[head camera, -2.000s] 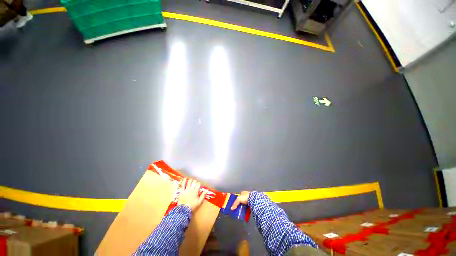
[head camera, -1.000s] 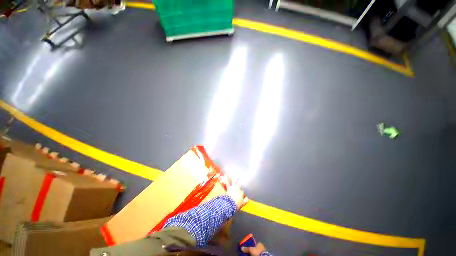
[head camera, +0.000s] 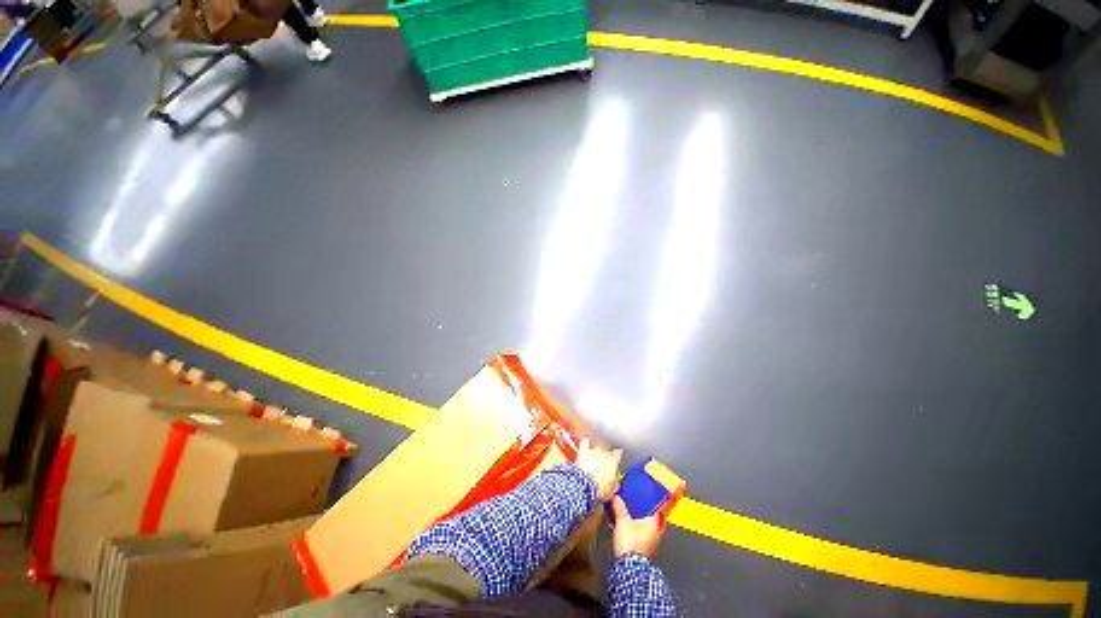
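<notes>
A brown cardboard carton (head camera: 417, 465) stands low in front of me, with shiny red tape (head camera: 517, 398) along its far end and a red strip down its near side. My left hand (head camera: 596, 465) is at the carton's right end corner, fingers on the taped edge; whether it grips tape is too small to tell. My right hand (head camera: 636, 529) holds a blue and orange-red tape dispenser (head camera: 646, 488) just right of the carton, close to my left hand. My left sleeve hides part of the carton.
Sealed cartons (head camera: 272, 483) with red tape and stacked flat cartons (head camera: 217, 573) stand at the lower left. A green wheeled bin (head camera: 495, 46) is at the top. A cart (head camera: 181, 73) and a person's leg (head camera: 304, 27) show at the upper left. Yellow lines (head camera: 797, 549) cross the grey floor.
My right hand has risen with the dispenser from the bottom edge to beside my left hand. My left hand stays at the carton's corner. The view has shifted slightly.
</notes>
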